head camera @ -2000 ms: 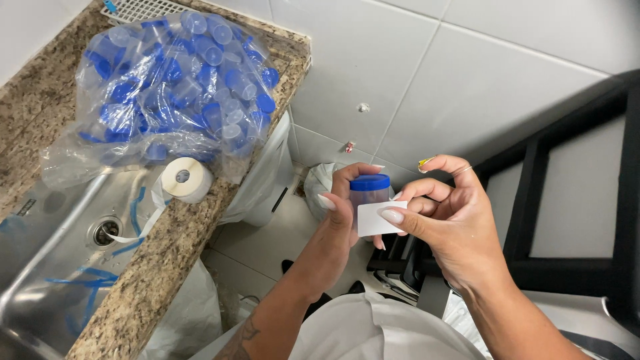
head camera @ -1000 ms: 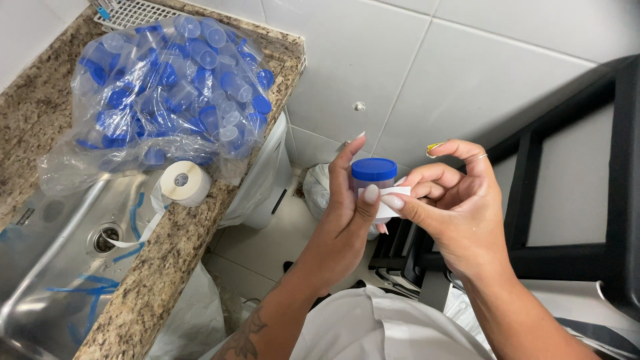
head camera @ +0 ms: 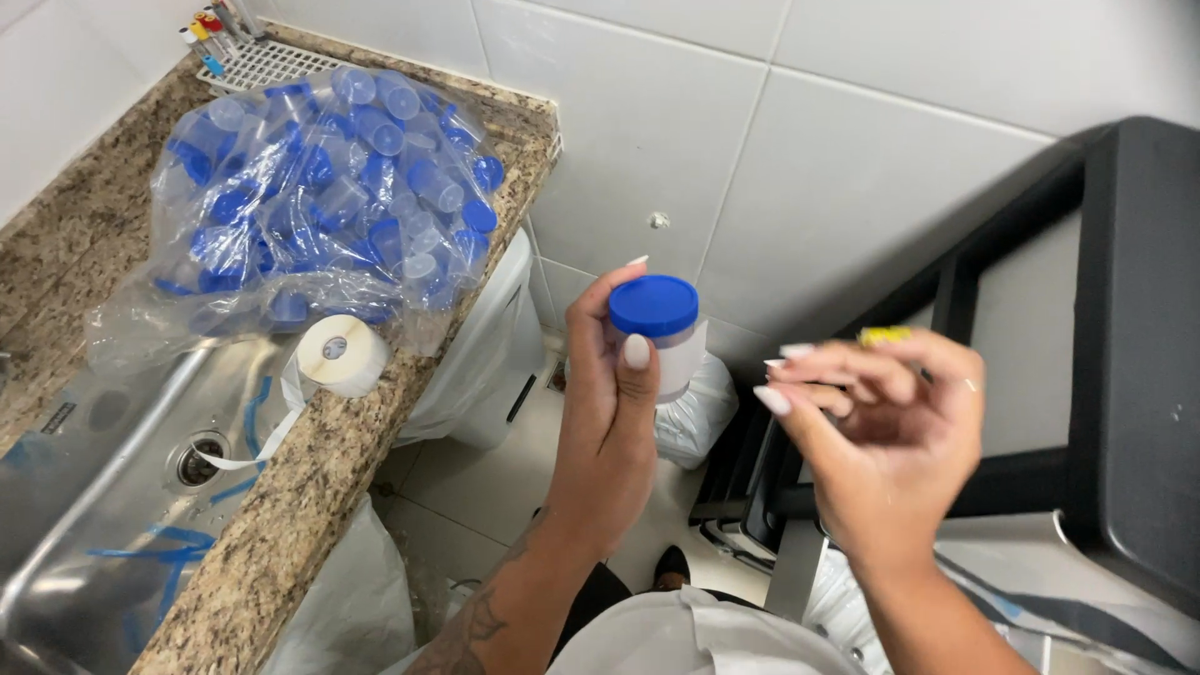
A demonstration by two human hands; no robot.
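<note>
My left hand (head camera: 609, 422) holds a clear plastic specimen cup upright by its side. The cup has a blue screw lid (head camera: 654, 305), and a white label (head camera: 682, 364) lies on its wall with one upper corner sticking out. To the right of the cup, apart from it, is my right hand (head camera: 886, 412), slightly blurred, its thumb near the fingertips and nothing visible between them. At the left, a clear plastic bag (head camera: 319, 206) of many blue-lidded cups rests on the granite counter, and a roll of white labels (head camera: 345, 356) sits at the sink's edge.
Backing strip (head camera: 267, 450) from the roll trails into the steel sink (head camera: 112, 525). Capped tubes (head camera: 214, 42) stand near a white rack (head camera: 272, 66) at the back. Beside the counter is a lined white bin (head camera: 487, 366). A black-framed structure (head camera: 1134, 356) borders the right.
The white label, held between both hands earlier, is now on the cup's side. My right hand has let go of it and moved right, away from the cup.
</note>
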